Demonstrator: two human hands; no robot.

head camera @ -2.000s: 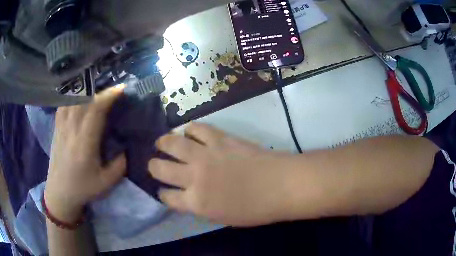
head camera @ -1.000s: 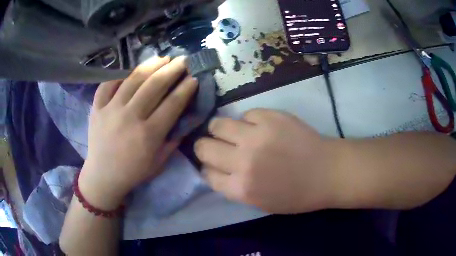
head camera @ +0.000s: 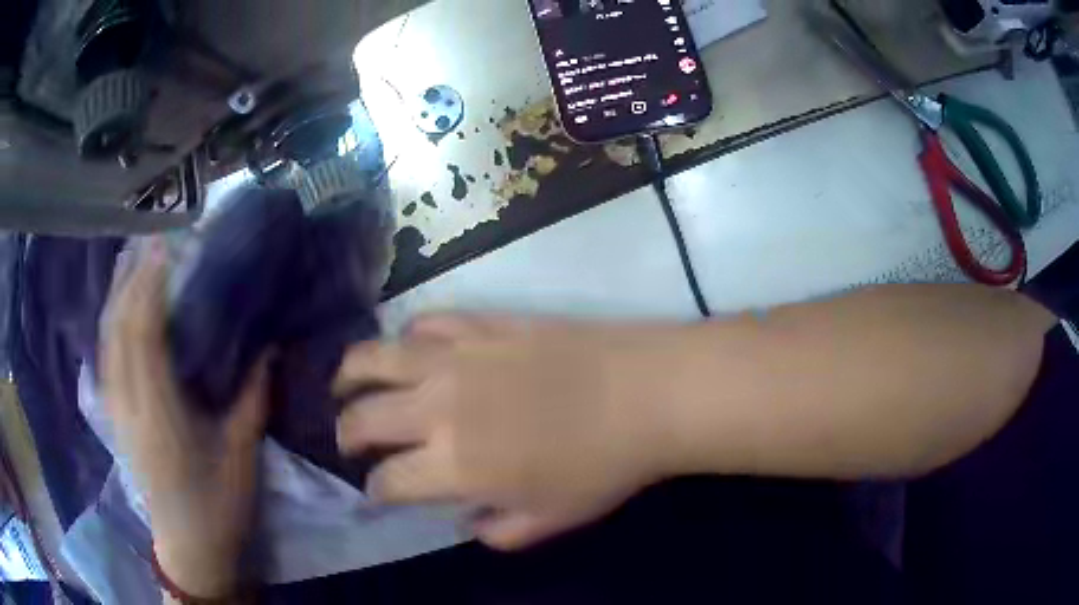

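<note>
A dark purple-navy cut piece (head camera: 254, 278) lies bunched in front of the needle area of the sewing machine (head camera: 47, 154), with a grey-blue panel (head camera: 314, 532) under and beside it. My left hand (head camera: 178, 414) is blurred and holds the dark piece between thumb and fingers at its left side. My right hand (head camera: 473, 414) lies at the right edge of the dark piece, fingers bent onto the cloth. Its fingertips are partly hidden, and whether they pinch the cloth cannot be told. The needle tip is hidden.
A smartphone (head camera: 621, 71) lies on the worn machine bed, its charging cable (head camera: 677, 242) running to the front. Scissors (head camera: 970, 189) with red and green handles lie at the right. A round silver disc (head camera: 439, 110) lies near the needle area. A white device (head camera: 1006, 18) stands far right.
My left hand has moved back from the presser area and is now at the left of the cloth. The dark piece is more exposed and bunched up. The camera view has also shifted.
</note>
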